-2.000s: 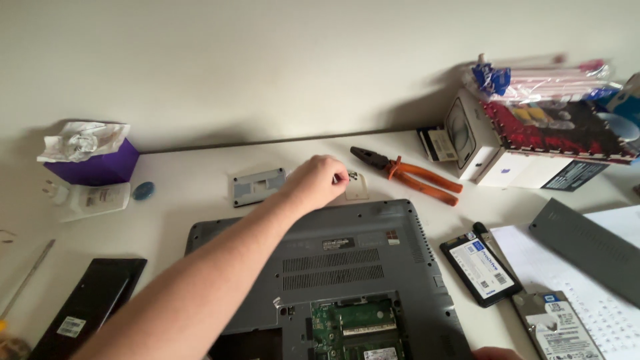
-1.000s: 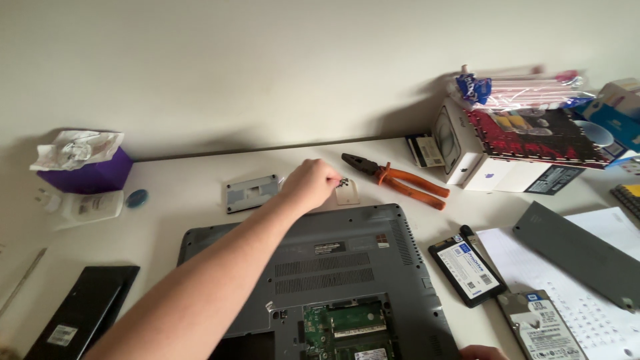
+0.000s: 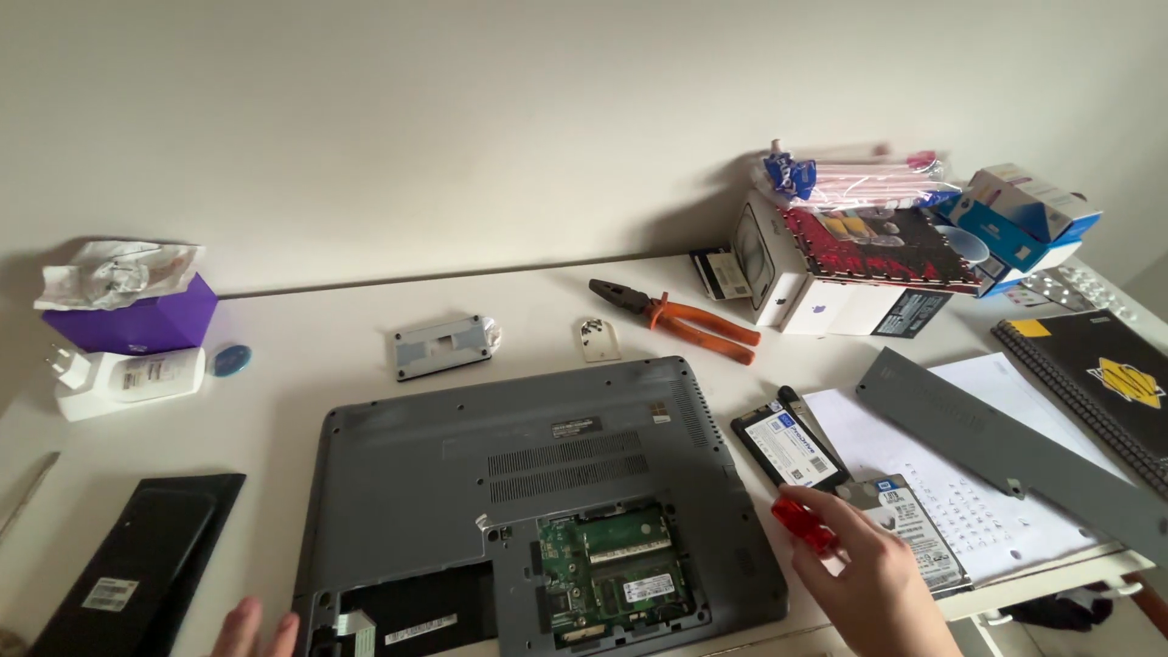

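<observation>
An upturned grey laptop [image 3: 538,474] lies on the white desk, its memory bay [image 3: 620,575] and drive bay [image 3: 429,611] uncovered. My right hand [image 3: 858,566] grips a red translucent handle [image 3: 805,525] beside the laptop's right edge, above a hard drive [image 3: 912,529]; the rest of that tool is hidden. At the bottom edge, my left hand [image 3: 255,634] shows only fingertips, near the laptop's left corner, with no object visible in them. A solid-state drive [image 3: 789,443] lies right of the laptop. Behind it are small screws [image 3: 593,328] on a pale piece and a metal drive bracket [image 3: 443,347].
Orange-handled pliers [image 3: 698,327] lie behind the laptop, near stacked boxes [image 3: 839,301]. A long grey cover [image 3: 985,429] rests on paper [image 3: 1013,538], beside a spiral notebook [image 3: 1122,374]. At left are a black phone [image 3: 164,547], a white bottle [image 3: 160,376] and a purple box [image 3: 146,319].
The arm that reached across the laptop to the small screws has withdrawn. My right hand now shows fully with the red handle in it; left fingertips are at the bottom edge.
</observation>
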